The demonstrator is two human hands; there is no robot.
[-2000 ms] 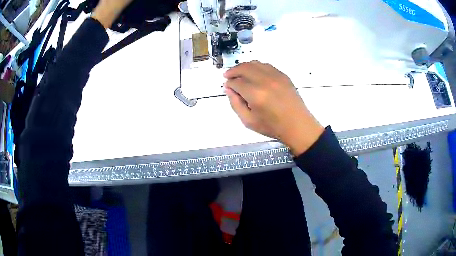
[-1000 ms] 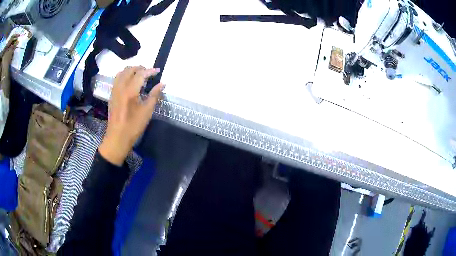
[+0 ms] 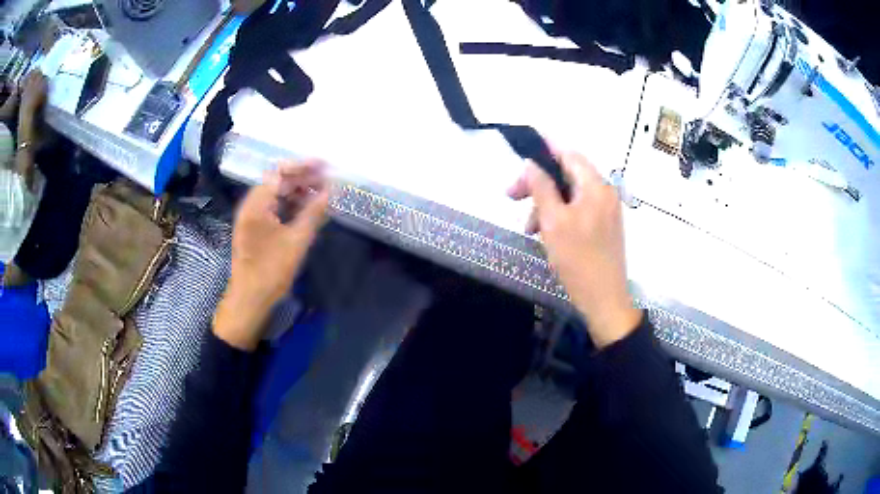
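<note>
A flat black strip runs from the back of the white table forward to my right hand, which grips its near end between thumb and fingers, left of the needle area. My left hand is at the table's front edge, blurred, fingers curled; whether it holds anything cannot be told. Loose black strips lie tangled at the left. A black heap lies behind, with one strip end sticking out leftward.
The white sewing machine stands at the right, a tan-gold block left of its foot. A printed scale follows the front edge. A grey box is far left. Brown items and striped cloth hang below left.
Since one second ago, my right hand has come into view gripping the strip's near end. The strip has swung rightward, away from my left hand. The view has shifted slightly left.
</note>
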